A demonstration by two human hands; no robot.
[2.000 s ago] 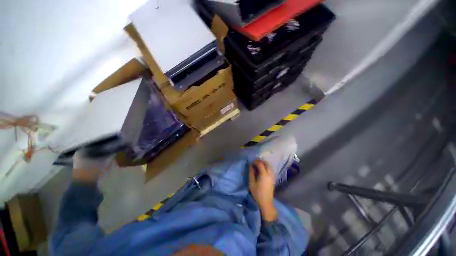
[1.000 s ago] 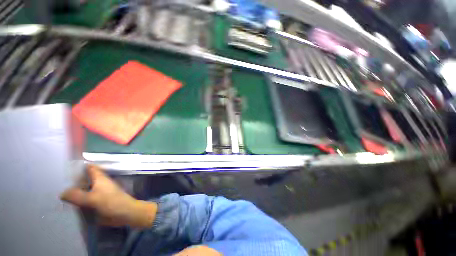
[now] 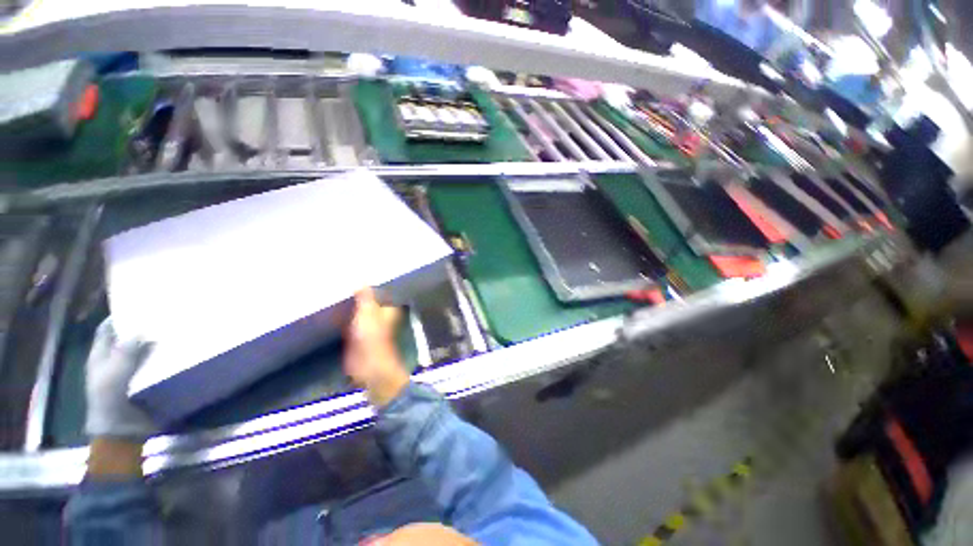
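Note:
A chassis (image 3: pixel 272 267) with its plain white outer face up lies tilted over the green work board at the left of the conveyor. My left hand (image 3: pixel 115 384), in a white glove, holds its near left corner. My bare right hand (image 3: pixel 373 341) holds its near side towards the right corner. The fingers of both hands are partly hidden by the chassis. No red pad shows under it.
An aluminium rail (image 3: pixel 512 363) runs along the near edge. To the right, an open black chassis (image 3: pixel 587 240) lies on a green board (image 3: pixel 480 251), with more chassis and red pads (image 3: pixel 736 265) beyond. A second line with parts trays (image 3: pixel 443 117) runs behind.
The white chassis has moved right, from the left picture edge to over the conveyor, where the red pad lay in view. My left hand has come into view. The camera view has shifted.

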